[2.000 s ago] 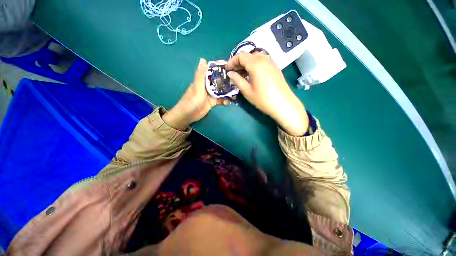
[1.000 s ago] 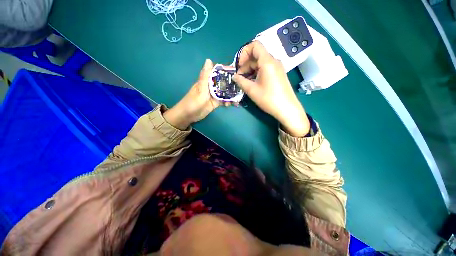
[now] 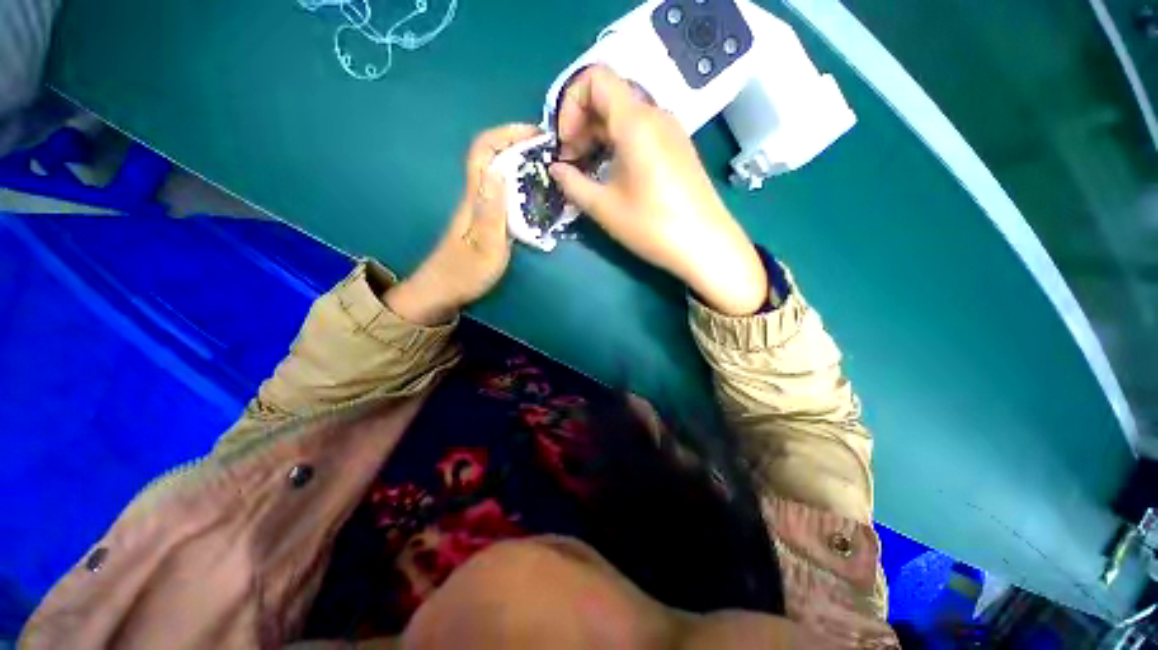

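Observation:
My left hand (image 3: 480,229) holds a small white round cover (image 3: 522,191) with a dark circuit board (image 3: 544,188) inside, its open side facing up and right. My right hand (image 3: 635,178) is at the board's upper right edge, thumb and index finger pinched together over it. What the fingertips pinch is too small to tell; dark wire shows near them. The white camera housing (image 3: 641,57), with its dark square lens face (image 3: 701,38), lies just beyond my right hand. Its white bracket (image 3: 798,125) points right.
Pale-blue thin rings (image 3: 366,48) lie in a loose tangle on the green bench (image 3: 229,114) at the top. A white edge strip (image 3: 978,216) curves down the right side. A large blue bin (image 3: 114,343) stands at the left. Cables show at the bottom right.
My left hand has tilted the cover so the board faces more to the right. My right hand stays at the board's edge. The whole view has shifted, moving the bench things up and left.

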